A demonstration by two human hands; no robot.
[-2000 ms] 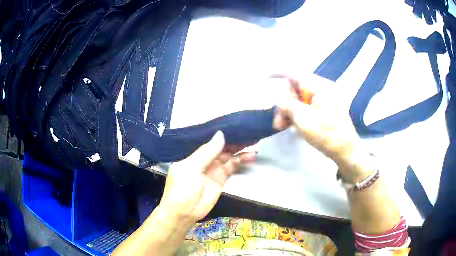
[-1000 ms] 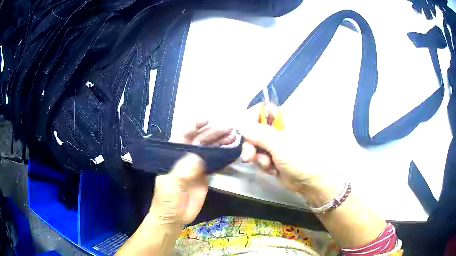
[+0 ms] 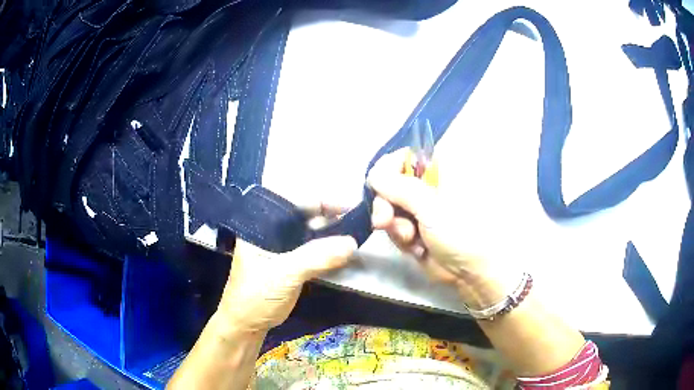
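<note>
A long dark denim waistband [image 3: 557,114] loops over the white table and runs down to my hands. My left hand [image 3: 278,278] grips a dark strip at the near edge of the table, thumb on top. My right hand [image 3: 415,209] pinches the strip close beside it. Thread snips [image 3: 421,156] with an orange grip are tucked in my right hand, blades pointing up and away. The fingers of my left hand are partly hidden behind the strip.
A large waistband pile [image 3: 144,137] with white specks covers the left of the table. A blue plastic crate [image 3: 84,293] stands below left. A short denim piece [image 3: 644,282] lies at the right edge. More dark strips are at far right.
Since two seconds ago, my right hand has moved left and down beside my left hand. The looped waistband has shifted left and up, and the strip now bends between my hands.
</note>
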